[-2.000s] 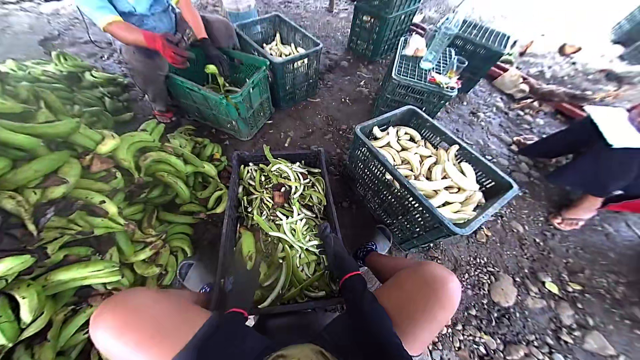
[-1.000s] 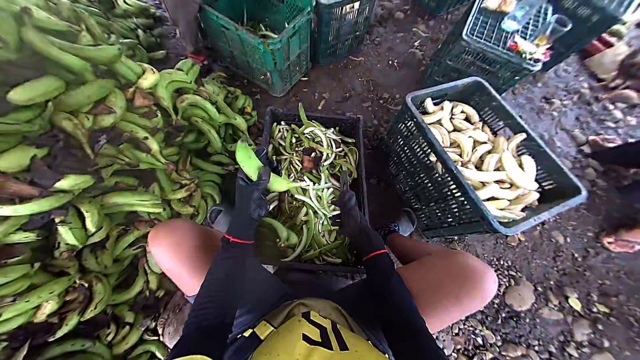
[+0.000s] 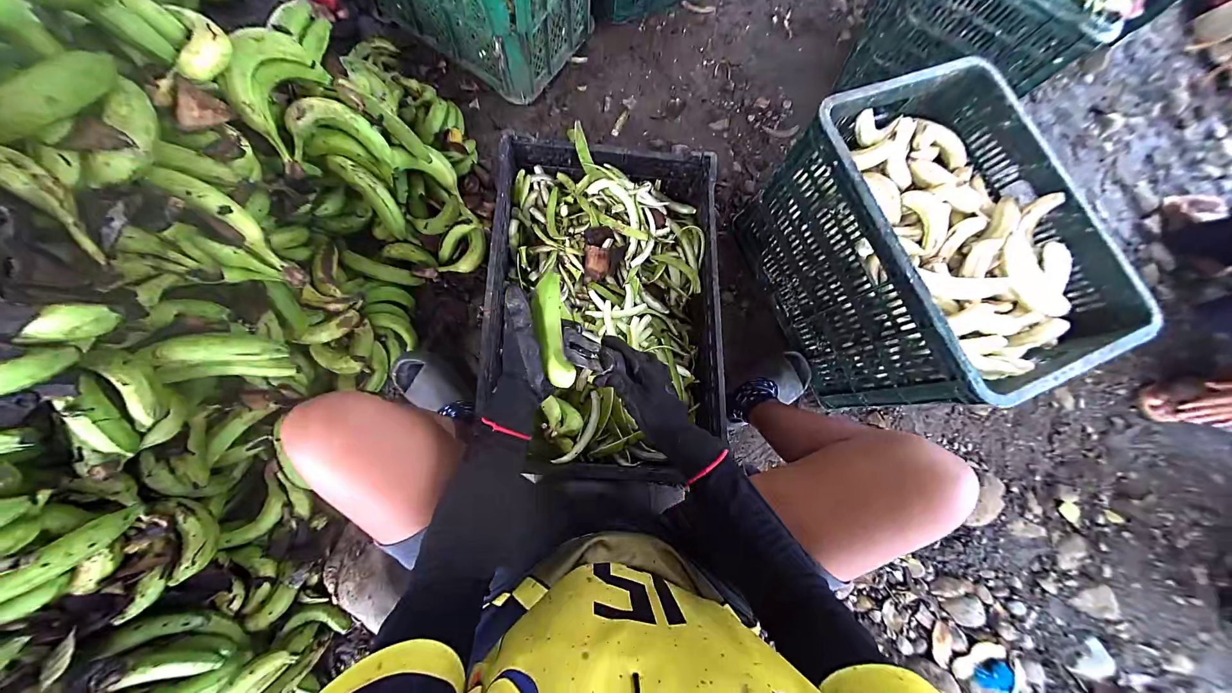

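Note:
My left hand (image 3: 522,348), in a black glove, holds a green plantain (image 3: 550,327) upright over the near left part of a black plastic crate (image 3: 712,289). In my right hand (image 3: 640,385), also gloved in black, is a small peeling tool (image 3: 581,346), its end against the plantain's right side; its exact kind cannot be told. Under both hands, green and white plantain peels (image 3: 626,207) fill the crate, with a brown stem piece (image 3: 597,260) on top.
Heaped green plantains (image 3: 212,356) cover the ground at left. A dark green crate (image 3: 828,279) with peeled plantains (image 3: 991,250) stands at right. More green crates (image 3: 520,43) are at the top. Another person's foot (image 3: 1189,402) shows at the right edge.
The plantain, held tilted across the crate by my left hand one second ago, is now upright. My right hand has moved in beside it with the tool. The view has shifted downward.

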